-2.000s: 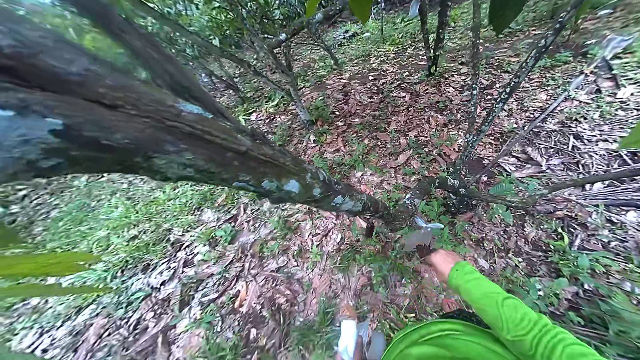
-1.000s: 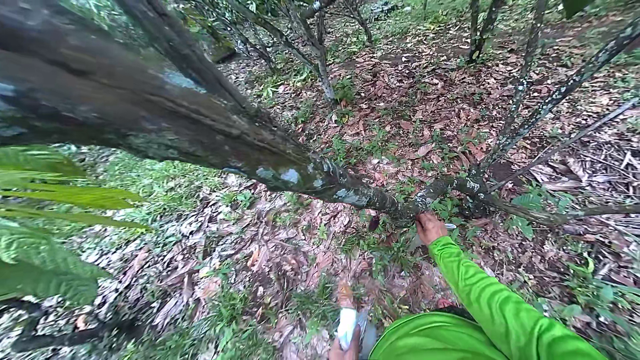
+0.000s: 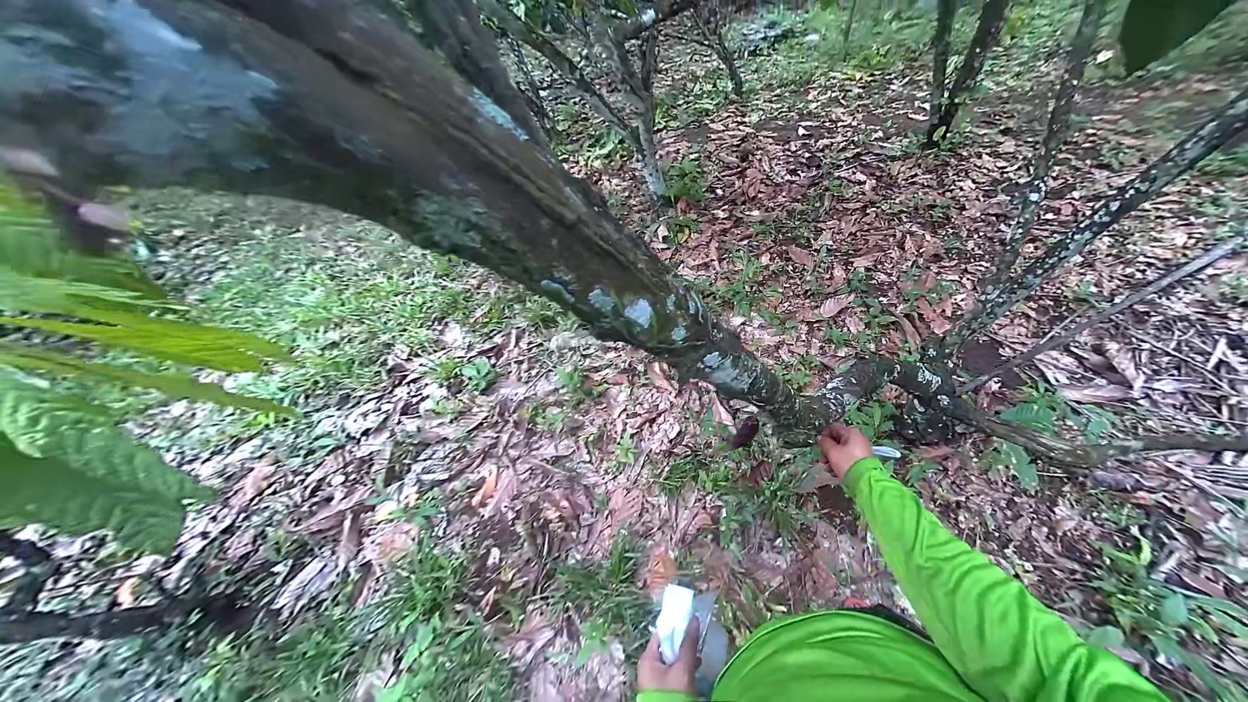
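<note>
My right hand (image 3: 844, 450), in a bright green sleeve, is at the lower part of a lichen-spotted tree trunk (image 3: 639, 302), its fingers bent close to the bark. A pale, thin object (image 3: 885, 451) shows just beyond the wrist; whether the hand holds it cannot be told. At the bottom of the view my left hand (image 3: 671, 668) grips a white object (image 3: 675, 616), perhaps a folded packet. A greyish translucent sheet or bag (image 3: 714, 639) shows beside that hand. A dark purple pod (image 3: 745, 433) hangs just left of my right hand, by the trunk.
The thick trunk slants from upper left to the centre. Thin branches (image 3: 1102, 219) rise at the right, and a low branch (image 3: 1092, 452) runs out to the right edge. Green leaves (image 3: 88, 439) stick in at the left. Dry leaf litter and grass cover the ground.
My right hand was lower, just below the trunk, two seconds ago; it is now at the bark. My left hand stays low with the white object. The view has shifted somewhat.
</note>
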